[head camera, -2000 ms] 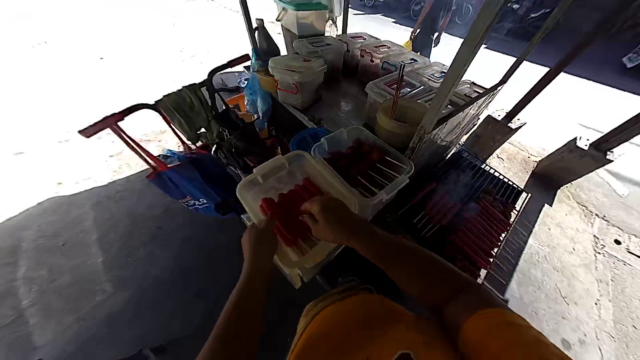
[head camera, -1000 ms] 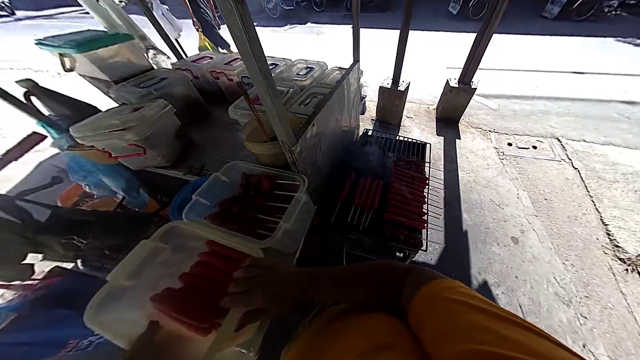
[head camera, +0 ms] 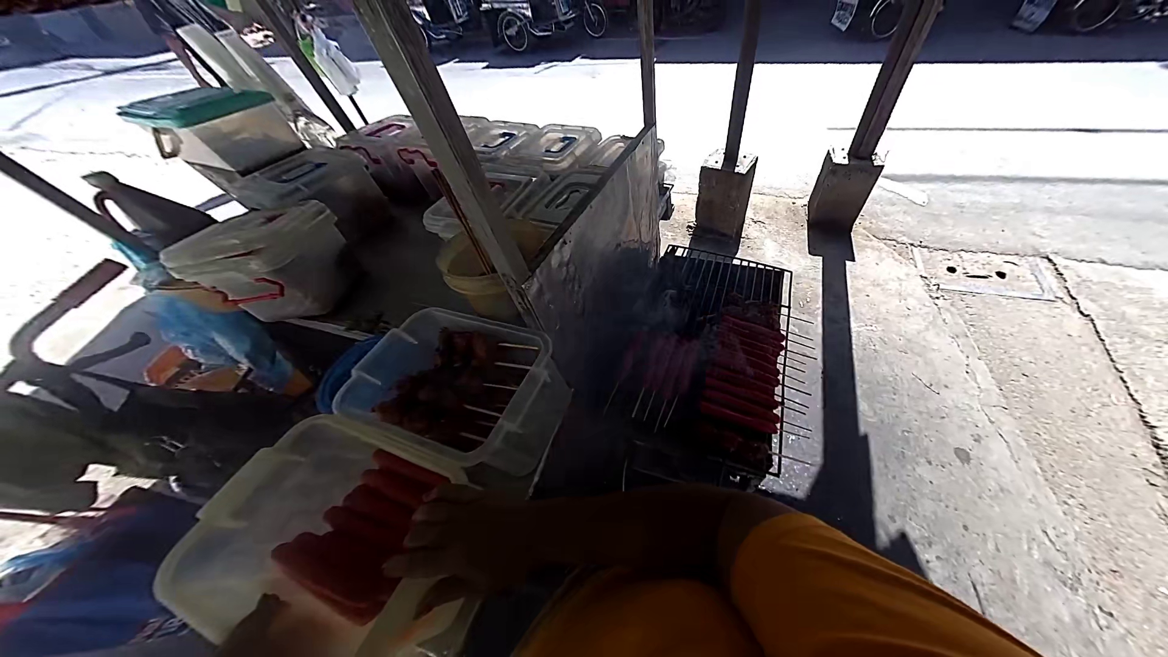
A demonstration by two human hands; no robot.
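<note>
A plastic tub [head camera: 214, 538] at the lower left holds red skewered sausages [head camera: 360, 538]. My right hand [head camera: 461, 538] lies at their right end, its fingers touching or very near them; its grip is too dark to read. Only a part of my left hand [head camera: 260, 625] shows at the tub's lower edge, its fingers mostly hidden. Behind stands a clear plastic tub [head camera: 534, 433] with skewers of dark meat [head camera: 447, 388]. To the right, red skewers [head camera: 741, 379] lie in rows on a smoking grill [head camera: 721, 260].
Lidded plastic boxes [head camera: 265, 242] and a yellowish bucket [head camera: 474, 274] stand on the cart. A wooden post [head camera: 438, 137] and metal side panel [head camera: 602, 246] rise between cart and grill. Two posts in concrete blocks [head camera: 725, 196] stand beyond. A blue bag [head camera: 82, 584] hangs at the lower left.
The view has swung right towards the grill. My right hand remains at the red sausages in the tub; my left hand, visible at the tub two seconds ago, is now mostly out of sight.
</note>
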